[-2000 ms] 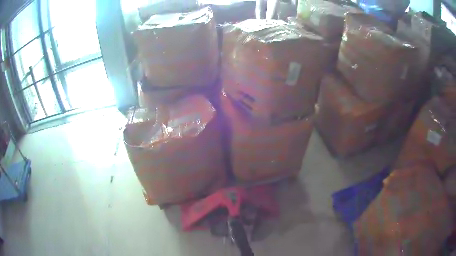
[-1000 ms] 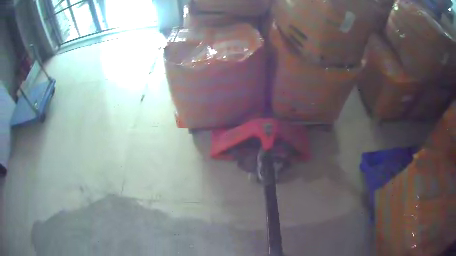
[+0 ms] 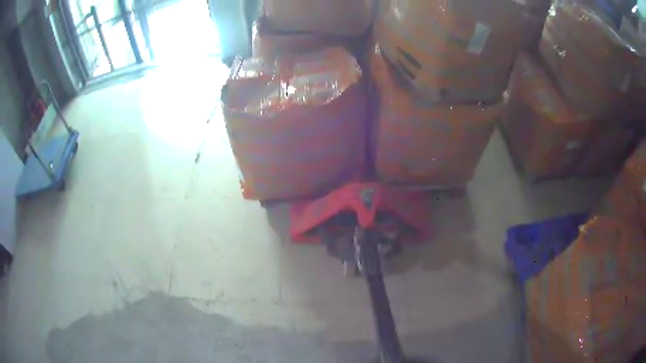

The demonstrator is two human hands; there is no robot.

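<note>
Neither of my hands is in the picture. The dark shaft (image 3: 381,305) of the hand pallet truck runs down the middle and is cut off by the bottom edge, so its grip is hidden. The red body of the truck (image 3: 333,213) stands against a low pallet. On the pallet sit a bulging taped carton with a glossy top (image 3: 297,145) at the left and another taped carton (image 3: 432,142) at the right. A further carton with a white label (image 3: 453,49) lies on the right one.
A blue platform trolley (image 3: 53,159) stands at the left. Bright barred doors (image 3: 120,35) are at the back left. More taped cartons (image 3: 545,124) are stacked at the right. A blue pallet (image 3: 542,244) lies under an orange-taped carton (image 3: 595,298) at the lower right.
The view has tilted down since the first frame, showing more floor and truck shaft. Since the second frame the truck and cartons sit slightly lower and further left, and the shaft leans more.
</note>
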